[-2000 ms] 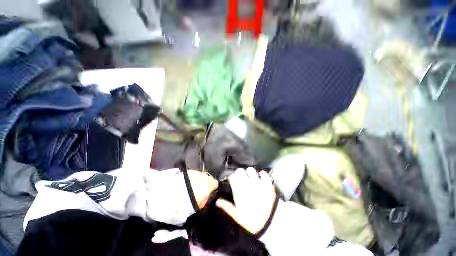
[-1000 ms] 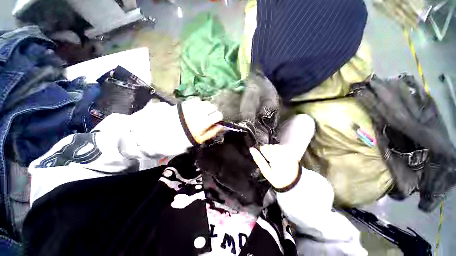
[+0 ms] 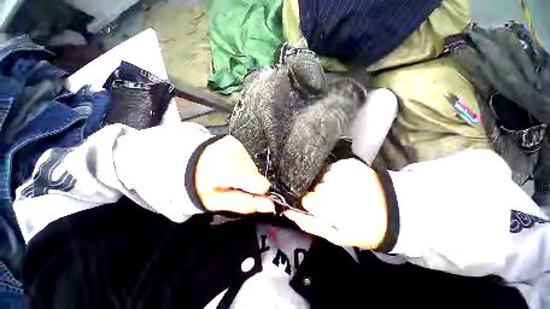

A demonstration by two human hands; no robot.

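Observation:
A mottled black-grey denim garment [image 3: 265,111] lies bunched on the lap, its dark edge drawn up close to the chest. My left hand [image 3: 232,175] pinches this edge from the left. My right hand [image 3: 344,202] pinches it from the right, fingertips almost touching the left ones. A thin, shiny line shows between the fingertips; whether it is a tool, thread or stitching I cannot tell. The rest of the edge is hidden behind the hands.
Blue jeans [image 3: 45,142] are heaped at left beside a white board [image 3: 135,51] with a folded black denim piece [image 3: 140,99]. Green cloth [image 3: 244,39], navy pinstriped cloth [image 3: 362,27] and an olive sack [image 3: 425,111] lie beyond. Grey-black jeans [image 3: 512,78] lie at right.
Both hands have come together and closer to the chest, pulling the denim edge with them. The garment's mottled grey part now shows larger beyond the hands. The view has shifted down.

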